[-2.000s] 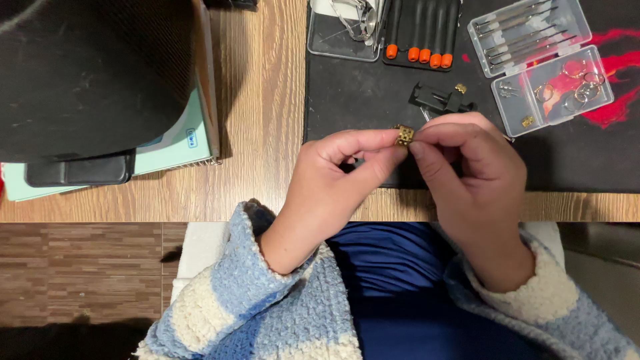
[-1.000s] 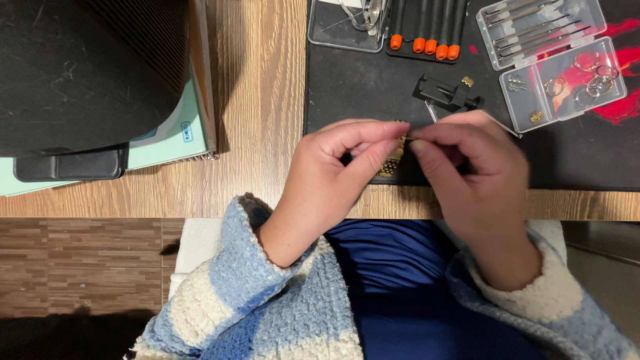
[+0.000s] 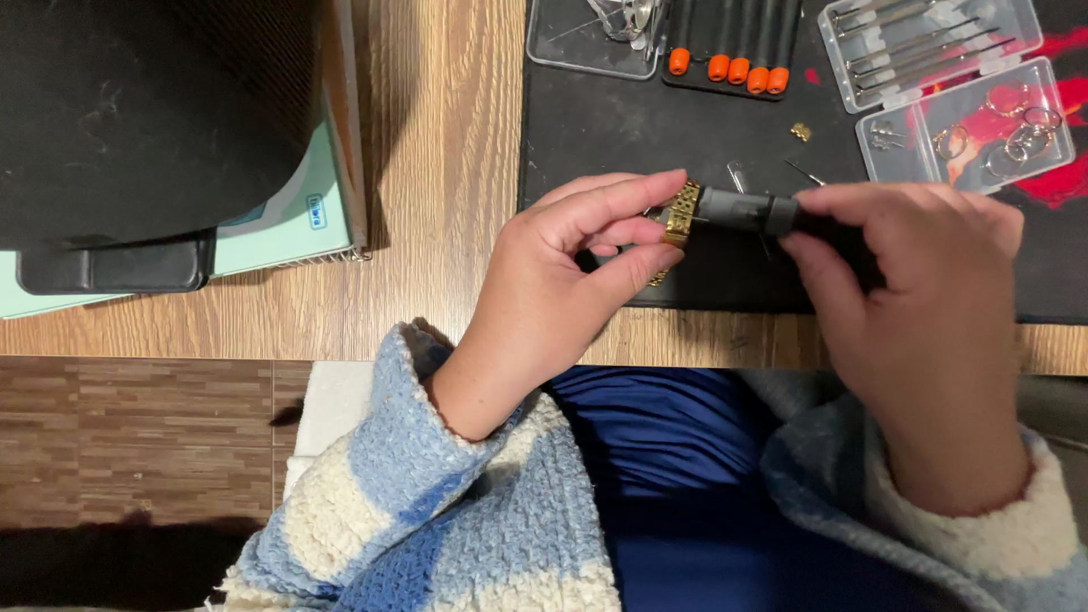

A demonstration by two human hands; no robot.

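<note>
My left hand (image 3: 565, 255) pinches a gold-coloured metal watch bracelet (image 3: 681, 214) between thumb and fingers, just above the mat's front edge. Against the bracelet's right side lies a dark grey tool (image 3: 738, 209), blurred, probably a watch link remover. The thumb and forefinger of my right hand (image 3: 914, 280) are closed on the round dark end of this tool. A small gold link piece (image 3: 801, 132) lies on the mat above the tool. A thin pin-like metal tip (image 3: 803, 172) sticks out near my right fingers, and a small clear part (image 3: 736, 177) lies beside the tool.
Orange-capped black screwdrivers (image 3: 738, 70) stand in a holder at the top. A clear case (image 3: 595, 64) with metal parts is left of them. An open plastic box (image 3: 960, 127) holds thin tools and rings at right. A mint notebook (image 3: 289, 229) lies under a black object (image 3: 153, 119) at left.
My right hand has moved right, away from my left fingers, and now holds the dark tool, which lay on the mat before. The bracelet is now up against that tool.
</note>
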